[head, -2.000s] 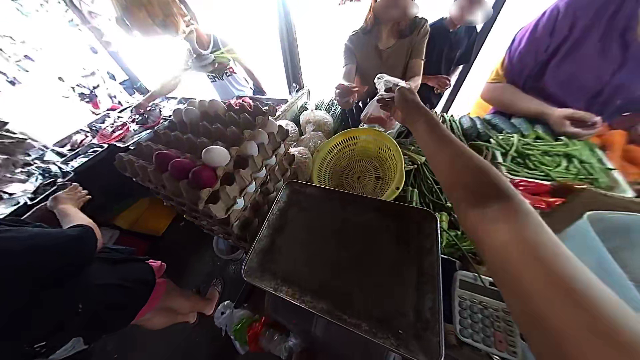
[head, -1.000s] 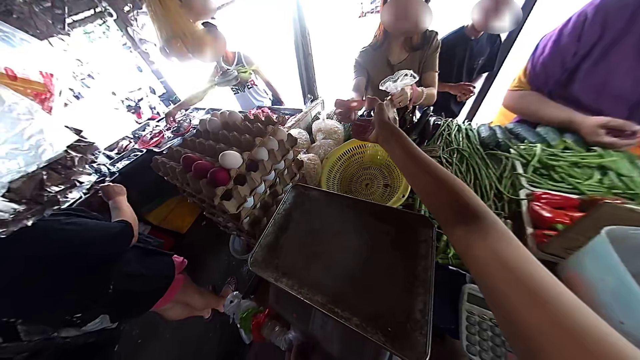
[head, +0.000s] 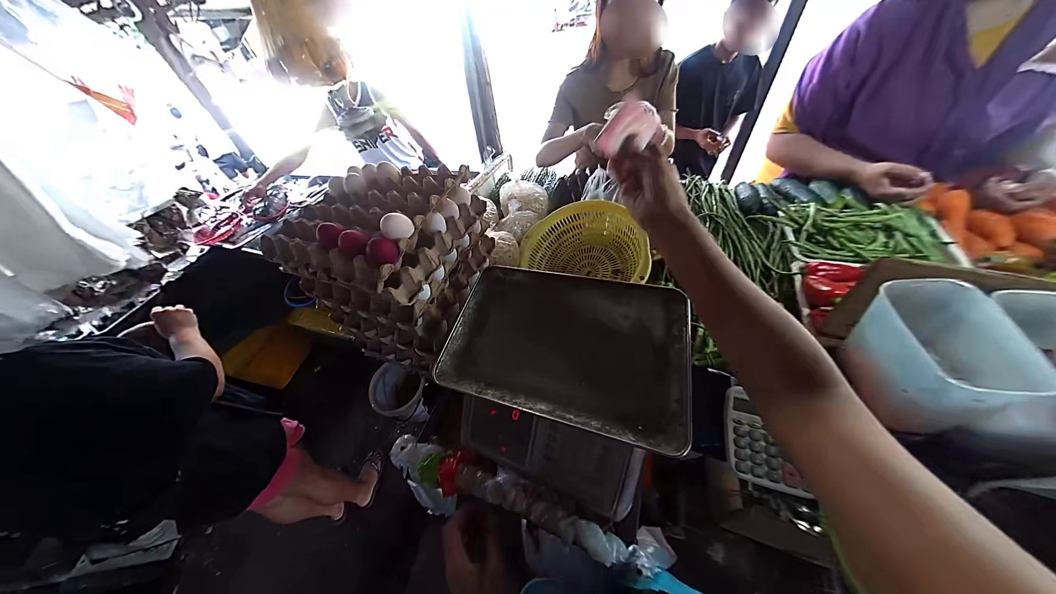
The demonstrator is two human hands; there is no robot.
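Observation:
My right hand [head: 648, 177] is raised at the end of my outstretched arm, above the yellow plastic basket [head: 587, 239]. Its fingers are closed on a blurred pinkish-red paper [head: 629, 128], which looks like a banknote. Just behind it are the hands of a person in a brown shirt, partly hidden. A dark metal tray [head: 569, 351] lies on a weighing scale [head: 549, 454] with lit red digits. Dim skin shows at the bottom edge; whether it is my left hand cannot be told.
Stacked egg trays [head: 396, 289] stand left of the metal tray. A calculator [head: 763, 441], plastic tubs [head: 932, 355], red peppers [head: 827, 285] and green beans [head: 866, 235] are on the right. Another person's hand [head: 173, 320] is at left; others stand across the stall.
Two seconds ago my right hand held up a clear plastic bag; one second ago the person in brown had the bag. Now the pinkish paper is in my hand, raised higher.

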